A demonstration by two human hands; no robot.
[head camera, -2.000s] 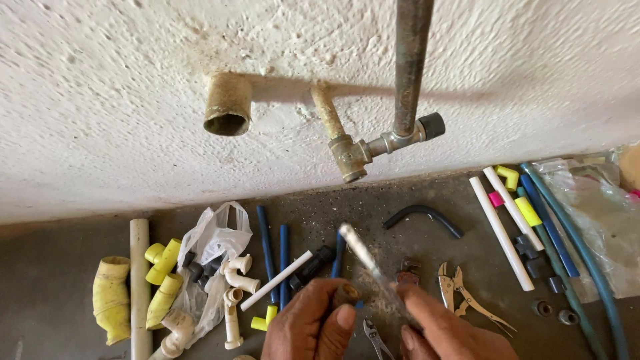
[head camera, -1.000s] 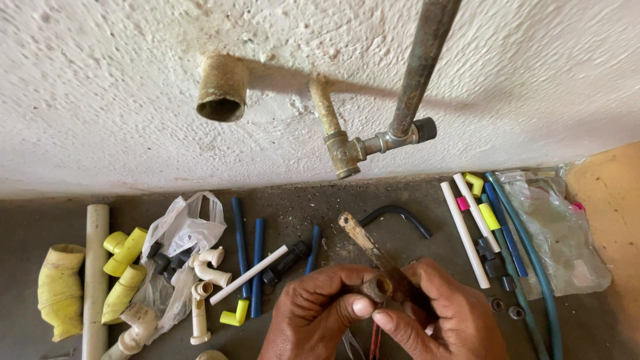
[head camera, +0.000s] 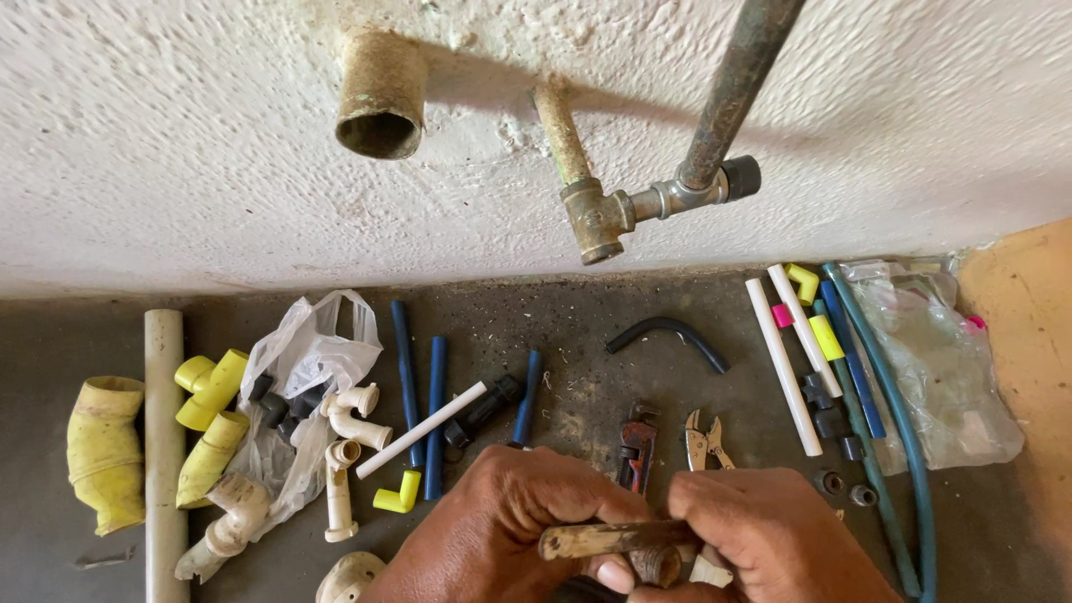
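Note:
Low in the head view, my left hand pinches a small threaded pipe fitting between its fingers. My right hand grips a worn, paint-stained stick-like tool, which lies across the top of the fitting; its far part is hidden in the hand. A pipe wrench with a red body and locking pliers lie on the floor just beyond the hands. On the wall above, a metal tee joins a valve with a black knob, and a dark pipe rises from it.
An open pipe stub juts from the white wall. Yellow and cream PVC fittings, a plastic bag and blue pipe pieces lie at left. A black bent hose lies mid-floor; white pipes and green-blue tubes at right.
The tool in my right hand has swung from pointing up and away to lying nearly level, its pale end pointing left over the fitting. My left hand still holds the fitting.

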